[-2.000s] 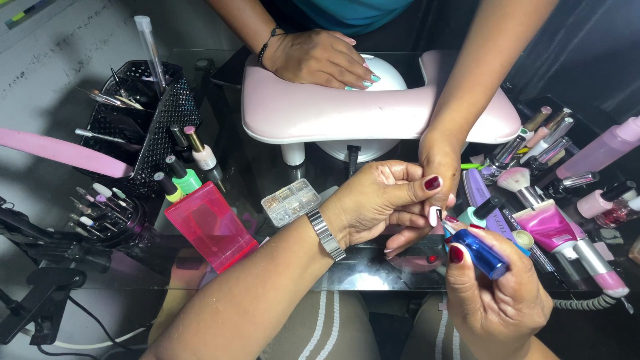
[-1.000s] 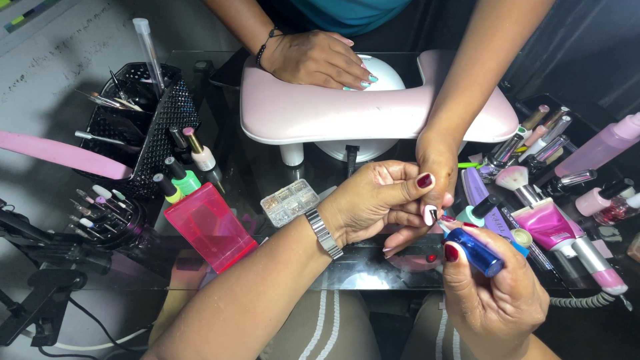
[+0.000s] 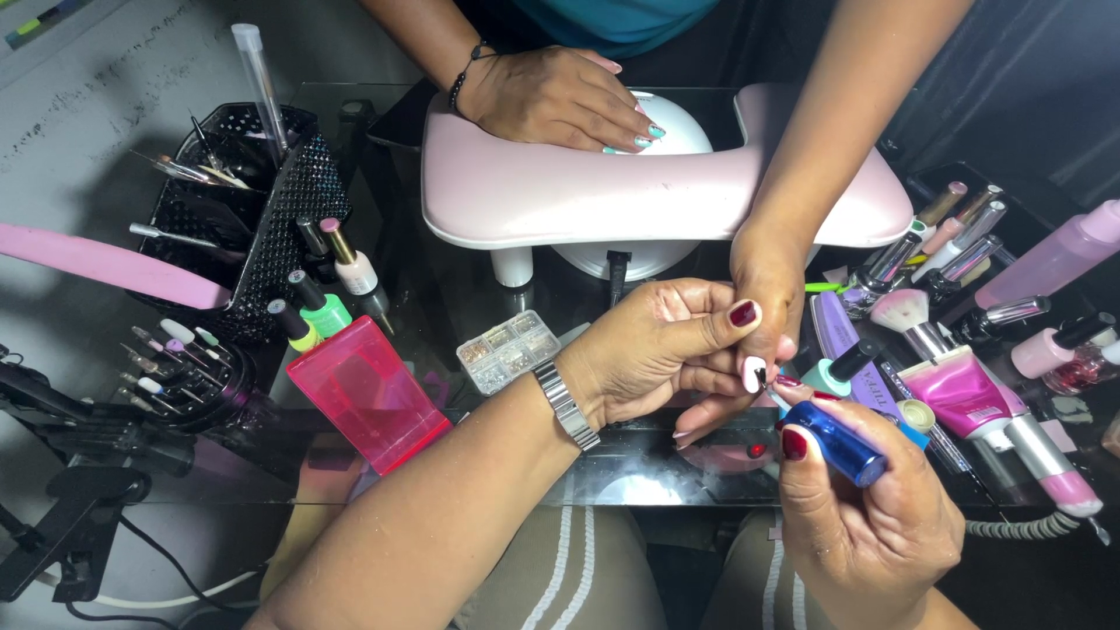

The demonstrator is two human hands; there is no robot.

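My left hand (image 3: 669, 354), a metal watch at its wrist, holds a finger of the other person's hand (image 3: 770, 271), whose arm lies over the pink hand rest (image 3: 595, 197). That finger has a white-painted nail (image 3: 753, 374) with a dark mark at its edge. In my right hand (image 3: 866, 507) is the blue cap of a nail polish brush (image 3: 836, 444); its thin tip is at the white nail, touching or very close. The person's other hand (image 3: 560, 101), with mint-green decorated nails, lies on the rest near a white dome-shaped lamp (image 3: 669, 127).
At left stand a black studded organizer (image 3: 297, 206) with brushes, a holder of drill bits (image 3: 179, 372), polish bottles and an open pink plastic box (image 3: 367, 394). A clear case of small decorations (image 3: 509, 352) lies mid-table. Polish bottles, a makeup brush (image 3: 910, 319), a purple nail file (image 3: 853, 354) and a nail drill handpiece (image 3: 1050, 464) crowd the right.
The dark mark on the white nail looks smaller than one second ago. My right hand has shifted slightly with the brush; my left hand keeps its hold on the finger.
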